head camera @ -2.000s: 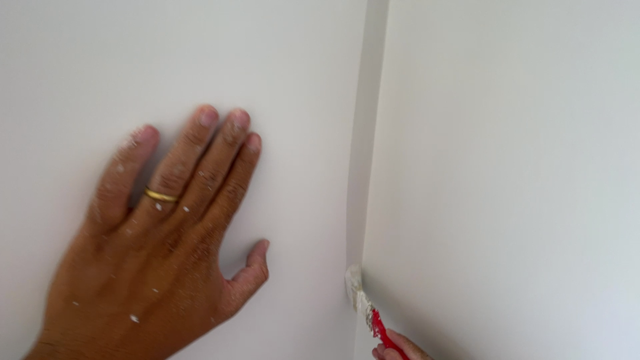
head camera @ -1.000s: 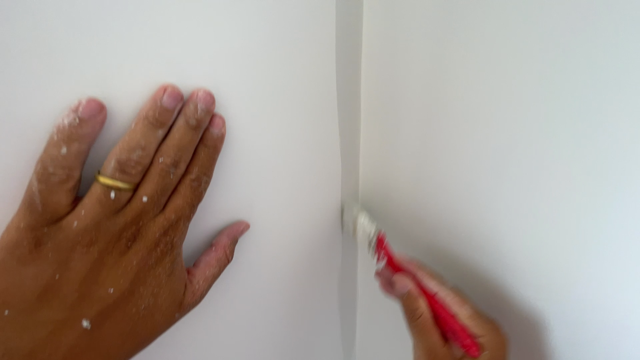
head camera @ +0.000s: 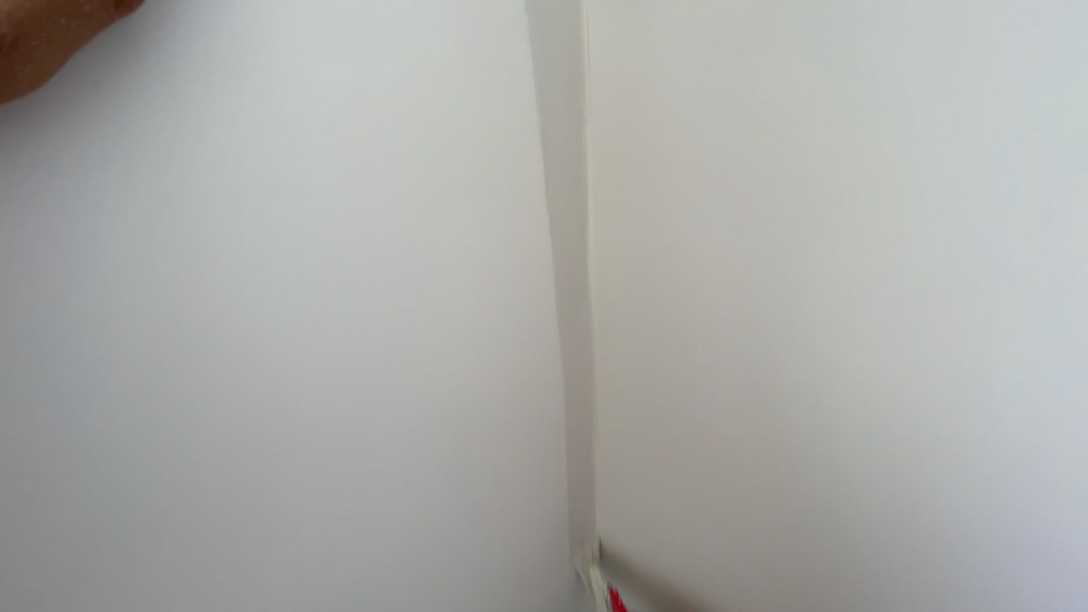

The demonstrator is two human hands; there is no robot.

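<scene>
A paintbrush (head camera: 595, 578) with pale bristles and a red handle pokes in at the bottom edge, its bristle tip at the corner where two walls meet. Most of its handle is out of frame, and so is my right hand. Up in the top left corner only a part of my left hand (head camera: 51, 42) shows, over the left wall; its fingers are cut off by the frame. A grayish strip (head camera: 568, 255) runs down the corner line, wide at the top and narrower below.
The white left wall (head camera: 297, 297) and the off-white right wall (head camera: 807, 255) fill the view on both sides of the corner. A soft shadow lies on the right wall beside the brush.
The view has shifted down the wall. My left hand, fully spread on the wall earlier, now shows only in part. My right hand, earlier around the red handle, has left the view.
</scene>
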